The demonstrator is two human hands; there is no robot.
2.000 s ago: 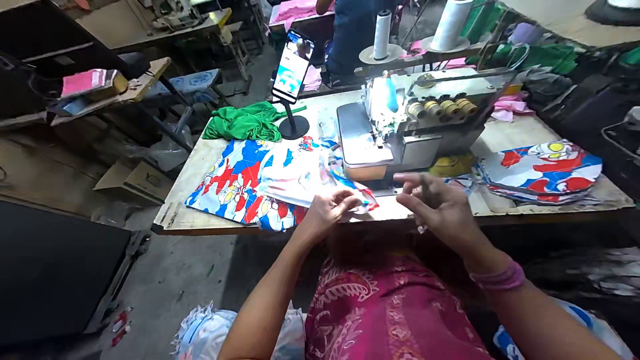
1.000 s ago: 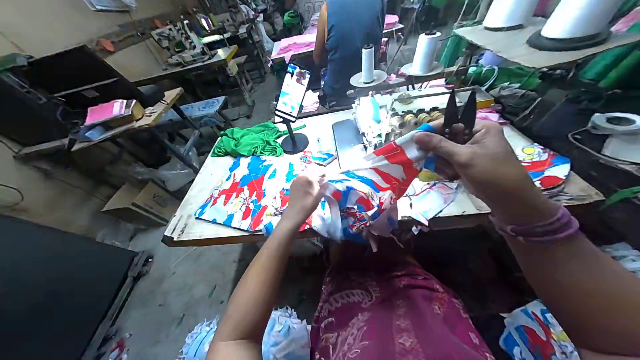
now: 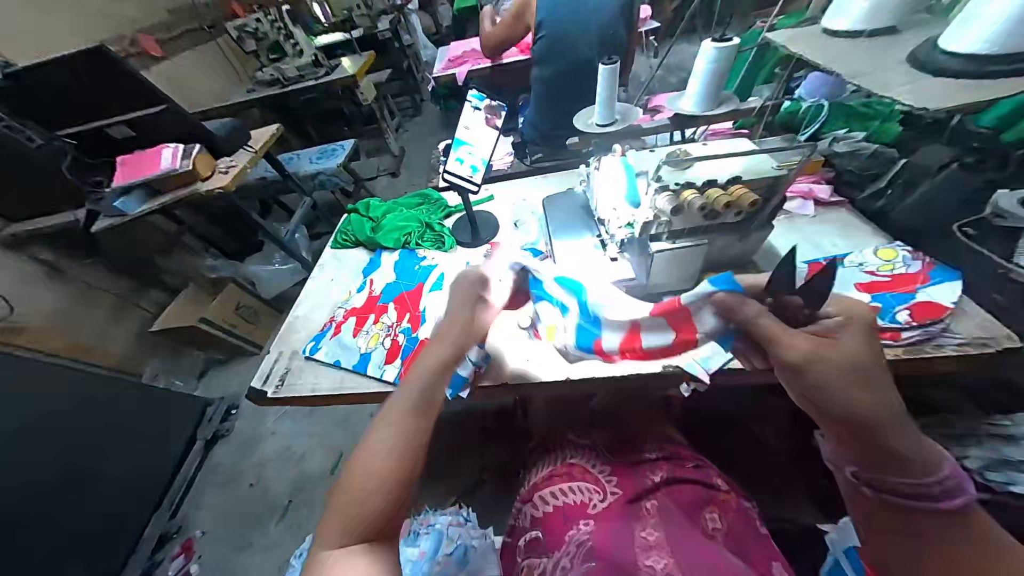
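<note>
A printed cloth piece (image 3: 632, 324) in red, white and blue stretches between my two hands over the table's front edge. My left hand (image 3: 472, 300), blurred, grips its left end. The right end is pinched by my right hand (image 3: 816, 344), which also holds dark thread snips (image 3: 800, 280) with the blades pointing up and apart. Behind the cloth stands an overlock sewing machine (image 3: 680, 232) with several thread tension dials. More printed cloth (image 3: 384, 312) lies flat at the left, and a stack of cut printed pieces (image 3: 904, 288) lies at the right.
A phone (image 3: 475, 140) on a round-based stand and a green cloth heap (image 3: 400, 222) are on the table (image 3: 280, 376). Thread cones (image 3: 710, 76) rise behind the machine. A person (image 3: 580, 72) sits beyond. A cardboard box (image 3: 220, 316) is on the floor at left.
Two seconds ago no cloth or snips showed in my right hand; one second ago it held both. Since then my hands have moved apart and the cloth has stretched out between them.
</note>
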